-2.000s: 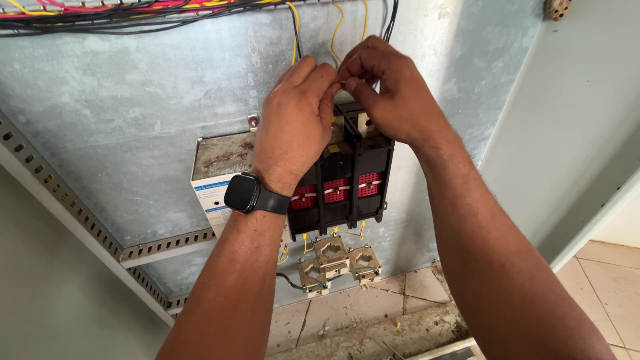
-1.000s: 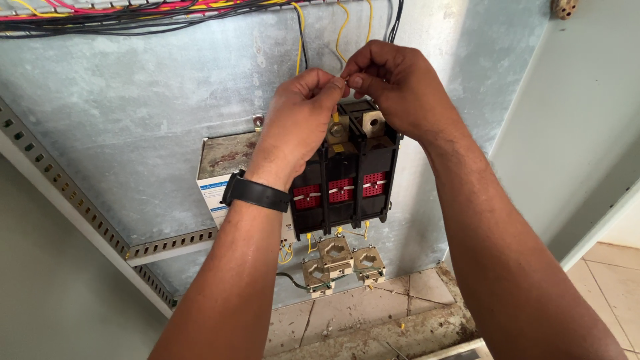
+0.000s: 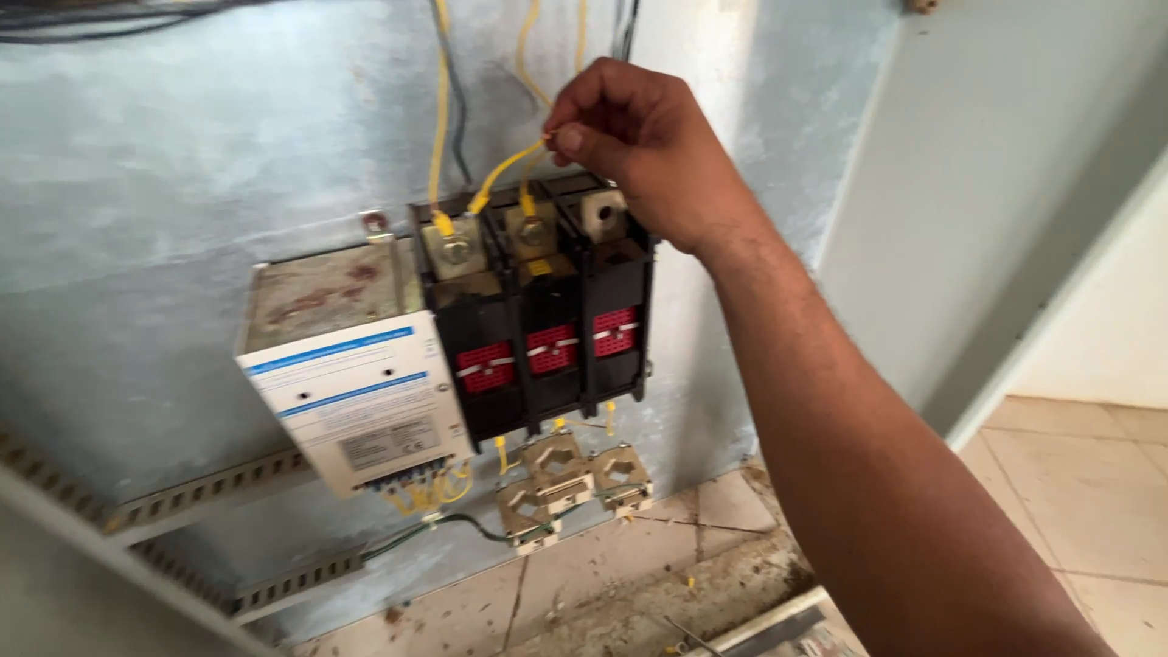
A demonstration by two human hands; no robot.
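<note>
Thumb and fingers of my right hand pinch the end of a yellow wire, just above the black three-pole switch. This wire runs down left to a yellow lug by the left pole. Two other yellow lugs sit at the bolts of the left terminal and the middle terminal. The right terminal plate shows an open hole, and my hand is close above it. Red perforated covers mark the switch front. My left hand is out of view.
A white control unit with printed writing adjoins the switch's left side. Below are several current transformers with yellow and green wires. Slotted metal rails cross the lower left. More wires hang down the grey metal back panel. The cabinet's side wall stands at right.
My left hand, which was at my right fingertips above the switch, has left the view. My right hand still pinches near the same place. The view has shifted closer to the switch.
</note>
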